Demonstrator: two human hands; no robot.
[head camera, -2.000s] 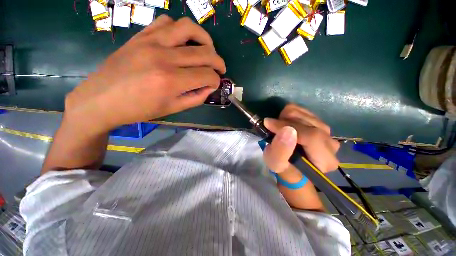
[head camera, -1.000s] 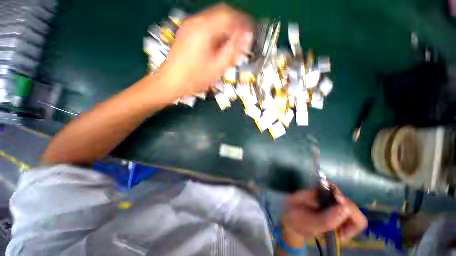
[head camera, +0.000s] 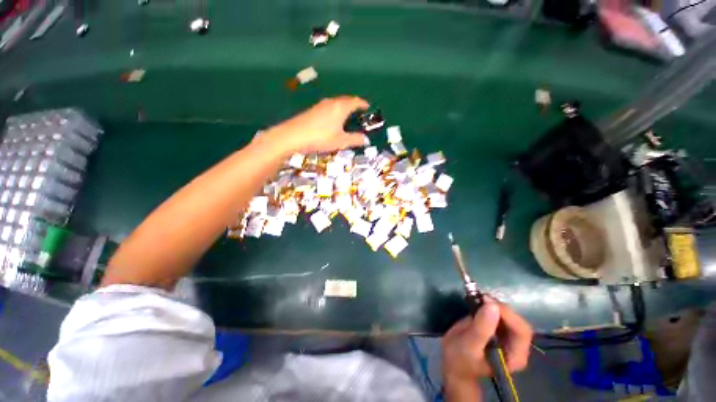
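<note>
My left hand reaches past the far side of the battery pile, thumb and fingers spread. A small dark device housing with a circuit board lies just beyond its fingertips, with a gap showing between. Many silver-white pouch cells with amber taped edges lie in a loose pile on the green bench. My right hand grips the soldering iron near the bench's front edge. The iron's tip points up and away, off the cells.
A pale card lies near the front edge. Clear blister trays and a green-and-dark holder stand left. A thin dark tool, a tan round dish and a black box are right. More small parts lie across the bench.
The view has shifted to show more of the bench. My left hand has left the work near the front edge and reached beyond the pile. The iron has moved off the device.
</note>
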